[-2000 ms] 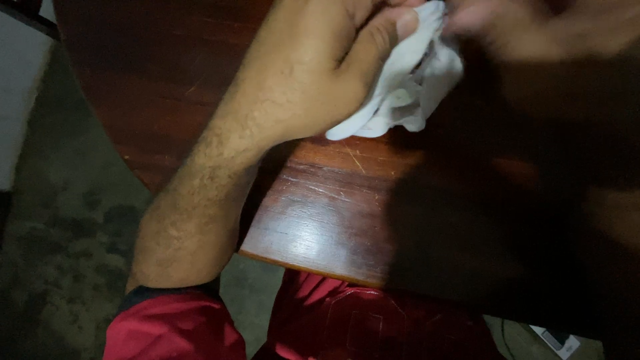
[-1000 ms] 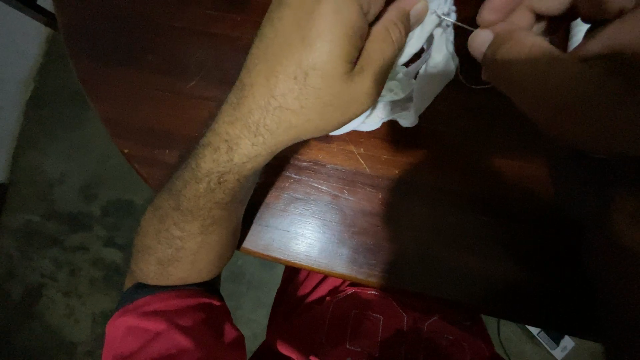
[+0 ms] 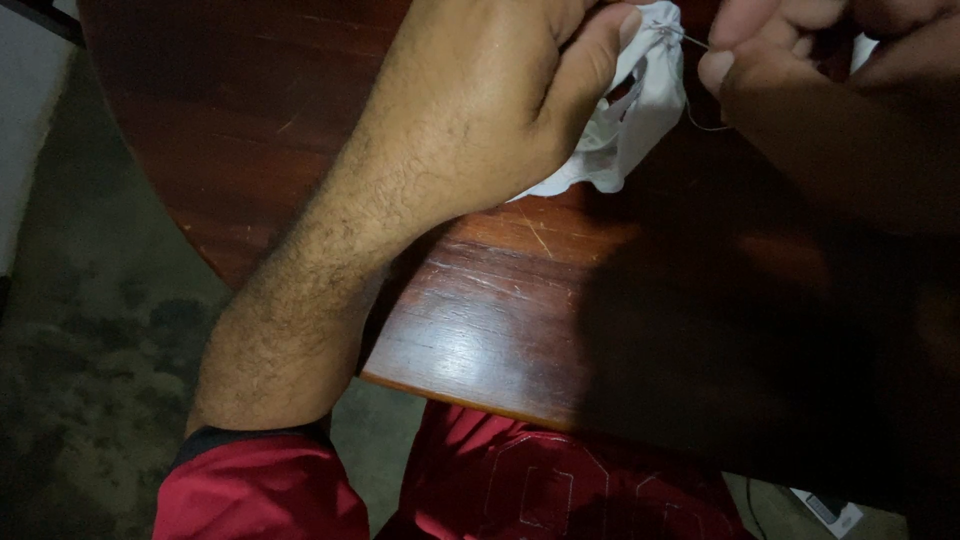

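My left hand point(image 3: 517, 97) pinches a white cloth point(image 3: 652, 112) between thumb and fingers at the top of the view, its fingertips partly cut off by the frame. Just right of the cloth, my right hand point(image 3: 795, 82) grips a thin needle point(image 3: 696, 40) between thumb and finger. The needle's other end meets gathered stitching near the cloth's upper edge. A fine thread point(image 3: 705, 127) loops below, from the cloth toward the right hand. Shadow covers much of the right hand and forearm.
Both hands are over a dark, glossy wooden table point(image 3: 465, 322) with a curved left edge and scratches. Below its near edge are red clothing point(image 3: 525, 480) and a concrete floor point(image 3: 97, 300). A white item with printing point(image 3: 829, 512) and a dark cord lie at the lower right.
My right hand was a blur beside the cloth two seconds ago; it now holds the needle at the cloth. The left hand has kept its hold with little movement.
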